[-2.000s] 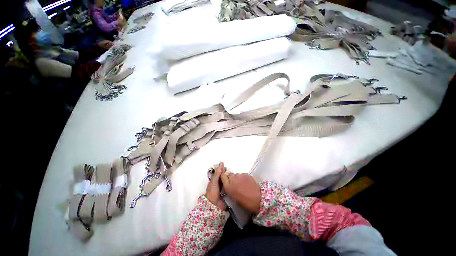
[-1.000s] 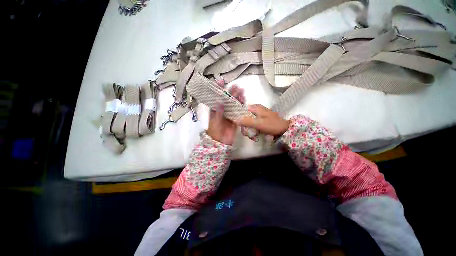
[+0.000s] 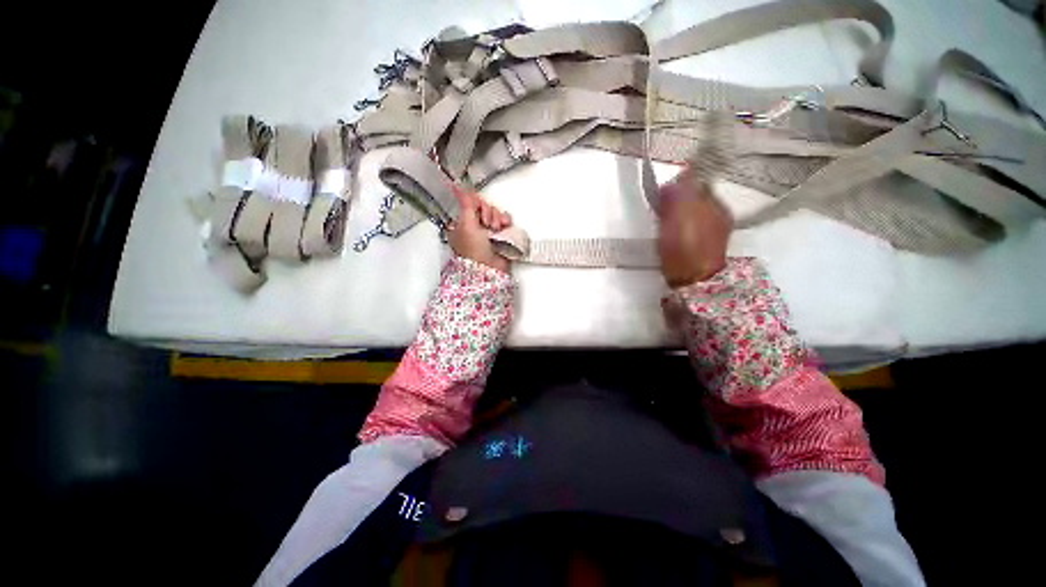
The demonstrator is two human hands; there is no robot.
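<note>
My left hand is closed on a beige webbing strap, with a folded loop of it standing out at the upper left. The strap runs flat to the right to my right hand, which is blurred and closed on it. A blurred length of strap rises above my right hand. The strap pile lies just behind both hands, with silver hooks at its left side and more metal fittings at the right.
Finished bundles with white bands stand in a row on the left of the white-covered table. The table's front edge runs just before my sleeves. A dark floor with a yellow line shows beyond it.
My hands have moved apart, the right one to the right, with the strap stretched between them. The folded strap at my left hand now shows as an open loop.
</note>
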